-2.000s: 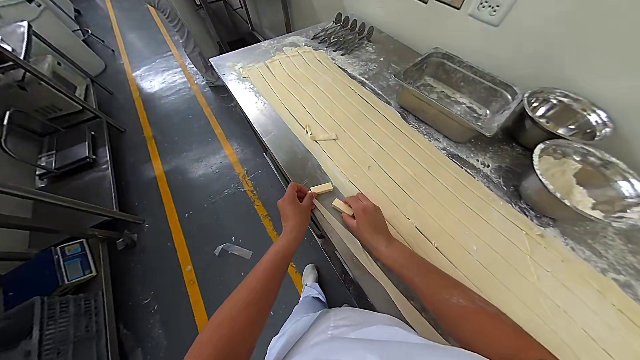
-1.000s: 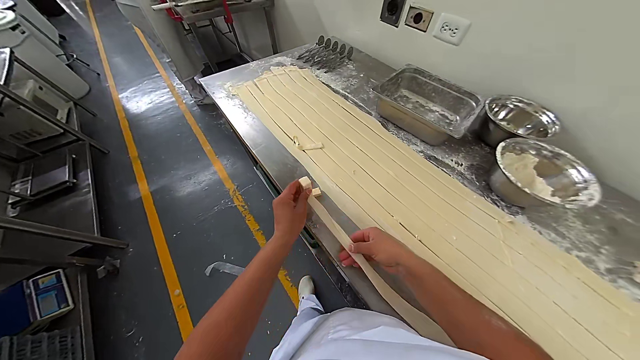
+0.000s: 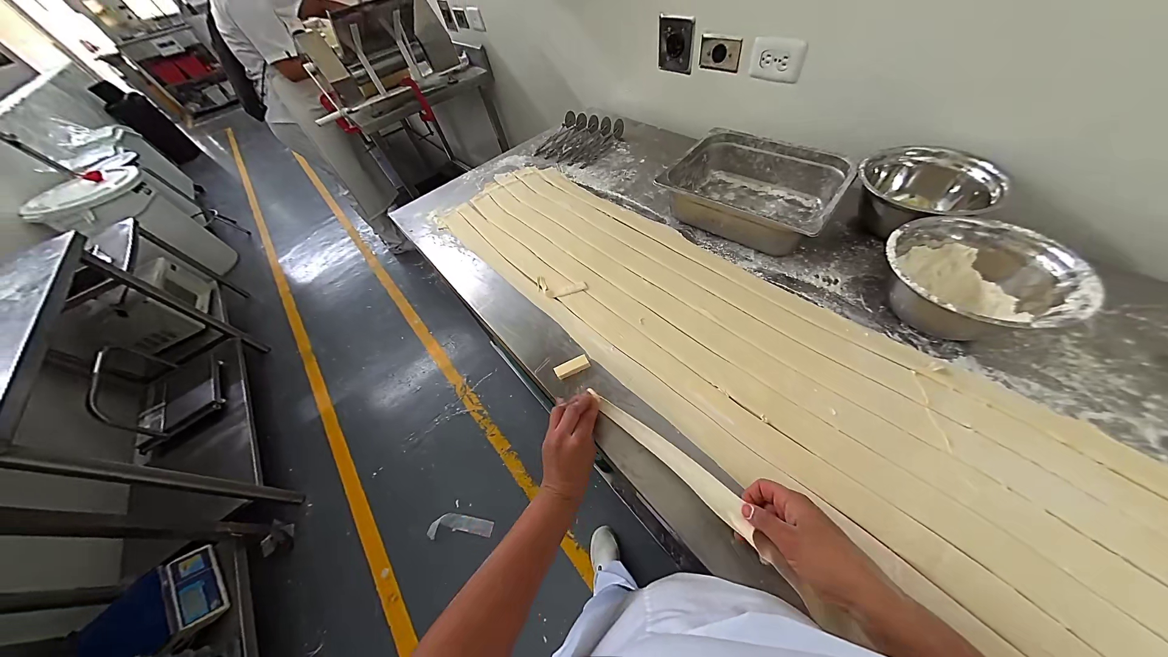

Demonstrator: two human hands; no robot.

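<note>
A long loose strip of dough [image 3: 673, 459] runs along the steel table's near edge. Its far end is pinched in my left hand [image 3: 571, 443], and my right hand [image 3: 792, 529] grips it further down, between thumb and fingers. Just beyond my left hand a small pale yellow block [image 3: 572, 367] lies on the bare steel. Beside the strip spreads a wide dough sheet [image 3: 721, 338], cut lengthwise into several long strips. Small dough scraps [image 3: 561, 288] rest on the sheet near its left edge.
Behind the sheet stand a floured steel pan [image 3: 756, 187], a steel bowl [image 3: 934, 187] and a bowl of flour [image 3: 993, 278]. A multi-wheel cutter [image 3: 581, 139] lies at the far end. A person [image 3: 310, 109] stands beyond the table. Shelving [image 3: 137, 365] lines the left side.
The pale block shows on the table beyond my left hand. My hands hold the strip stretched further apart than two seconds ago. The view has swung up, showing a person beyond the table.
</note>
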